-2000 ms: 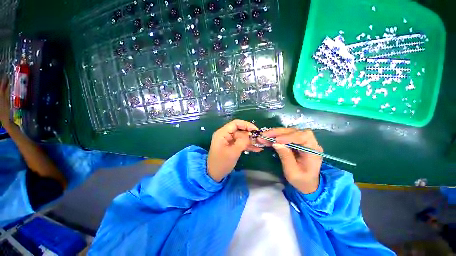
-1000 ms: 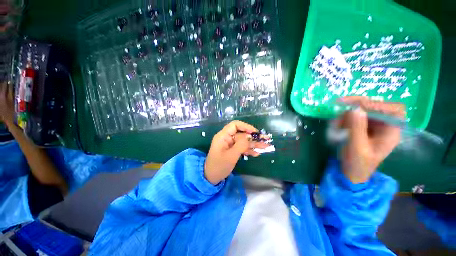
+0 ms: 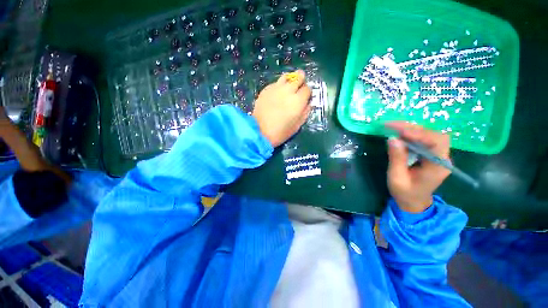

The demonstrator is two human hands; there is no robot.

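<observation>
My left hand (image 3: 282,108) is over the right part of the clear blister tray (image 3: 135,129), fingertips down at its pockets; whether it grips a part cannot be told. Small dark components (image 3: 257,42) sit in many pockets. My right hand (image 3: 419,165) holds the silver-grey tweezers (image 3: 452,166), slightly blurred, at the lower edge of the green bin (image 3: 512,78). A white strip sheet with rows of dark dots (image 3: 303,167) lies on the bench below my left hand.
More dotted strips (image 3: 447,90) and loose white bits lie in the green bin. A black box (image 3: 62,111) with a red bottle (image 3: 45,103) and a cable stands at left. Another worker's arm (image 3: 18,144) is at the far left. White specks lie on the dark-green bench (image 3: 360,198).
My left hand has moved up from the bench edge onto the tray. My right hand moved right to the bin, then slightly left. The dotted strip now lies uncovered on the bench.
</observation>
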